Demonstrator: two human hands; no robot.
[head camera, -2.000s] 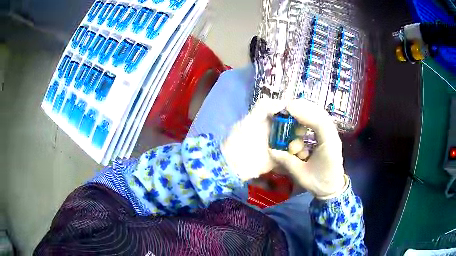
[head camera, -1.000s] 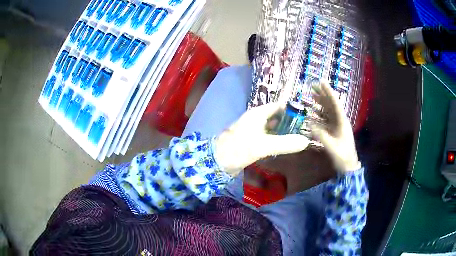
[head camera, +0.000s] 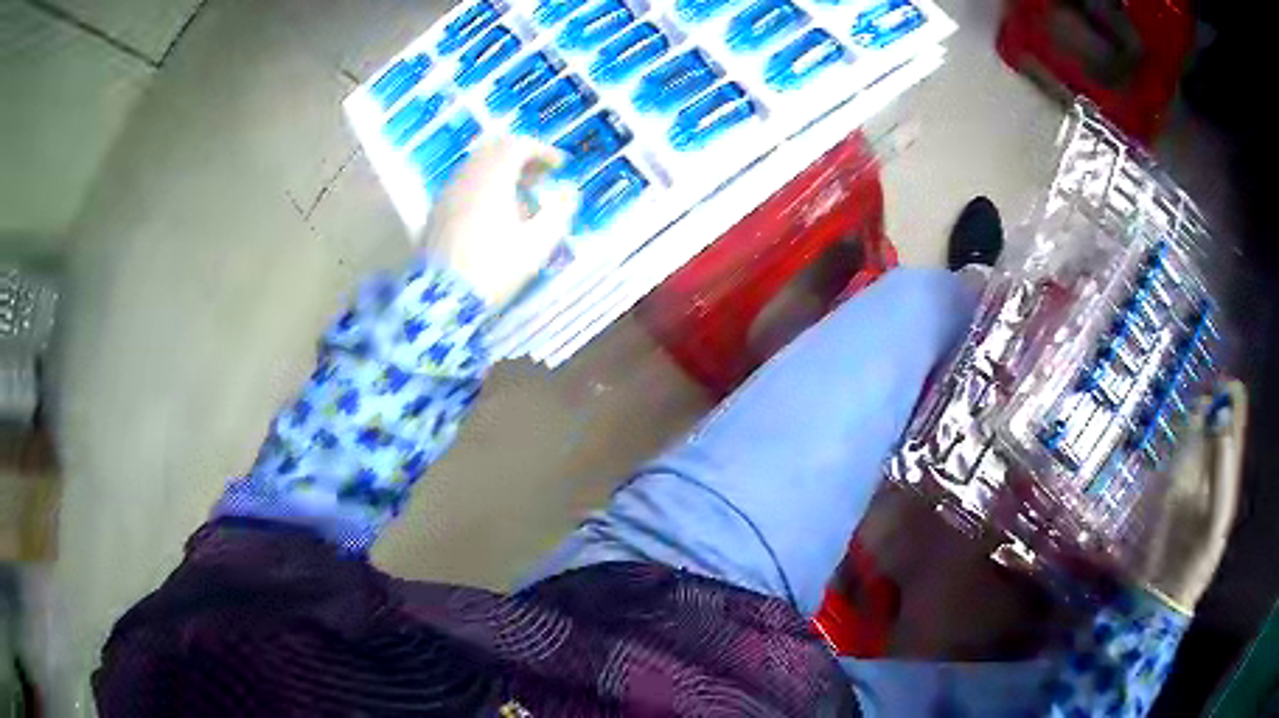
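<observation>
My left hand (head camera: 498, 211), gloved in off-white and blurred, is over the near left edge of the white foam tray (head camera: 708, 190). Its fingers touch or hover just above the translucent blue housings (head camera: 610, 192) lying in rows there. Whether it holds one cannot be told. My right hand (head camera: 1199, 505), also gloved, is low at the right, over the right edge of the clear blister tray (head camera: 1031, 407). Something small and dark blue shows at its fingertips, but blur hides the grip. The clear tray holds two columns of small blue-dark parts (head camera: 1129, 337).
Red plastic stools (head camera: 786, 267) stand under the foam tray and at the top right (head camera: 1101, 56). My leg in light blue trousers (head camera: 786, 421) lies between the two trays, with a dark shoe (head camera: 976, 232) beyond. A green bench edge (head camera: 1253, 687) shows at the lower right.
The view has turned left. My left hand has moved from the blue housing held above my lap to the foam tray. My right hand has parted from it and is by the clear tray's right edge.
</observation>
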